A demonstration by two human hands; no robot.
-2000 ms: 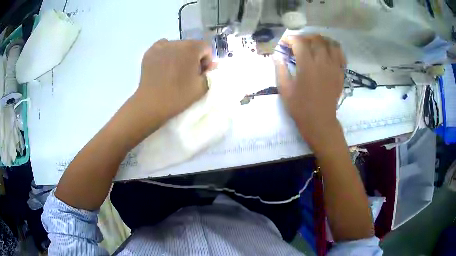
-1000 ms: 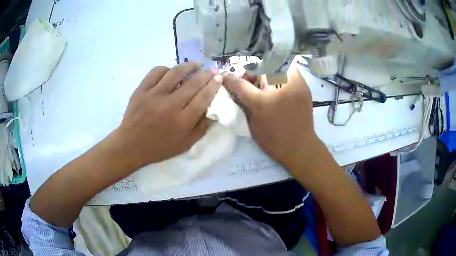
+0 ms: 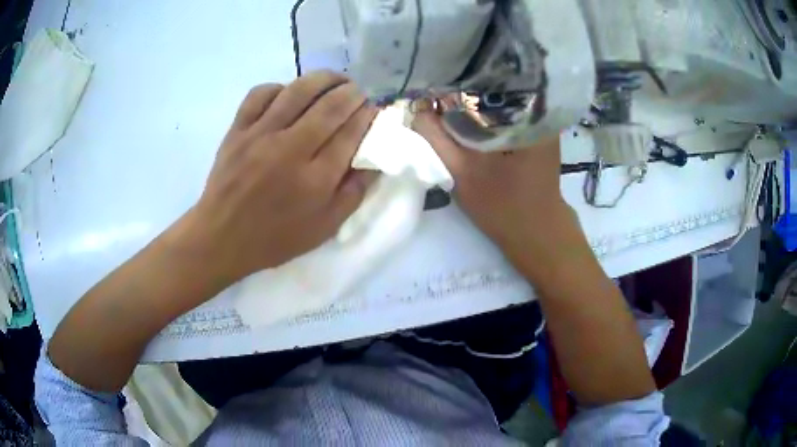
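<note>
The cream-white fabric workpiece (image 3: 398, 170) lies bunched on the white machine table, its upper end under the pale sewing machine head (image 3: 446, 52). My left hand (image 3: 284, 166) holds the workpiece's left side, fingertips close to the needle area. My right hand (image 3: 494, 179) is at its right side; its fingertips are partly hidden behind the machine head. A softer, blurred part of the cloth trails toward the table's front edge. The needle and presser foot cannot be made out clearly. A small dark thing (image 3: 436, 196) shows beside the cloth.
A flat white piece (image 3: 44, 100) lies at the table's left, above a green basket (image 3: 17, 253). A metal wire loop and dark clippers (image 3: 668, 151) lie right of the machine head. A dark red bin (image 3: 655, 288) and translucent bin (image 3: 724, 301) stand below the right edge.
Both hands have come together at the cloth under the machine head. In the last second, the left hand moved slightly up, and the machine head now covers more of the right fingers.
</note>
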